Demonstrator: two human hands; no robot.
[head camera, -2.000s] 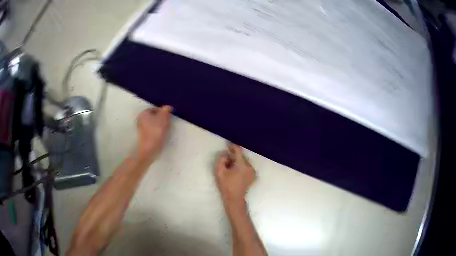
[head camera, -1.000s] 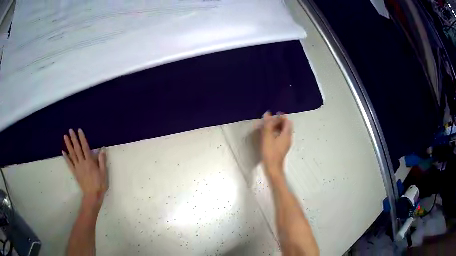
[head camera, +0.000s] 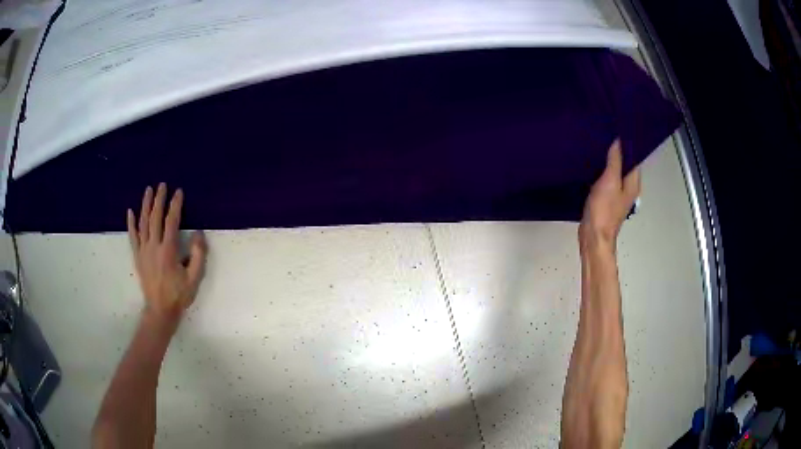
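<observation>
A dark navy-purple fabric lay (head camera: 378, 140) stretches across the pale table, its near edge almost straight. White marker paper (head camera: 290, 39) with faint lines covers its far part. My left hand (head camera: 165, 254) lies flat with fingers spread, fingertips on the fabric's near edge at the left. My right hand (head camera: 608, 197) is at the lay's right end, thumb and fingers at the fabric's near right corner. The fabric there is creased and folded, its tip reaching the table's metal edge. My right fingers are partly hidden, so the grip on the fabric is not fully clear.
The speckled table (head camera: 351, 333) has a thin seam running toward me. A curved metal rim (head camera: 698, 202) bounds it at the right, with dark fabric (head camera: 746, 175) beyond. A grey metal machine part (head camera: 33, 359) stands at the left edge. Blue and white items lie below right.
The view has shifted along the lay to its right end. My right hand has moved right to the corner, where the fabric is now creased and displaced. My left hand stays flat on the edge.
</observation>
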